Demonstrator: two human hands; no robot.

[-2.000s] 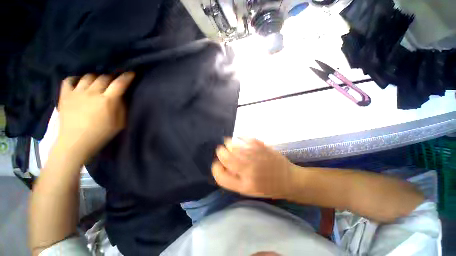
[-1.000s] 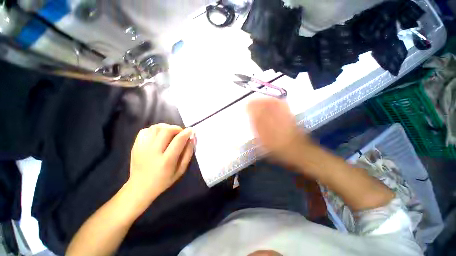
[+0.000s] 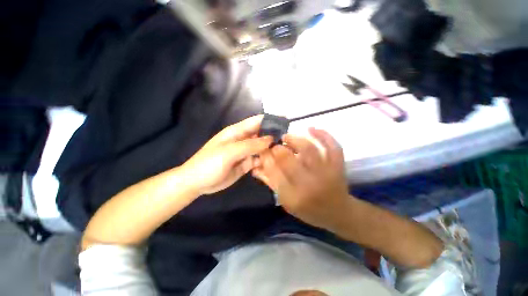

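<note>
A small black piece (image 3: 274, 128) is pinched between the fingertips of both hands, over the front of the white table. My left hand (image 3: 223, 156) holds it from the left, thumb and fingers together. My right hand (image 3: 310, 173) holds its lower right side. The large black cloth (image 3: 139, 127) lies at the left, over the table and lap, with its right edge near the lit needle area of the sewing machine (image 3: 246, 43). The fingers hide part of the small piece, and the picture is blurred.
Pink-handled thread snips (image 3: 379, 103) lie on the white table (image 3: 324, 136), right of the hands. A bunch of black pieces (image 3: 425, 63) lies at the upper right. A green crate (image 3: 502, 191) and a pale bin of light cloth (image 3: 483, 231) are below right.
My right hand has come back from near the snips to meet my left hand. The small black piece now shows between them. The view has shifted, and the large cloth still lies at the left.
</note>
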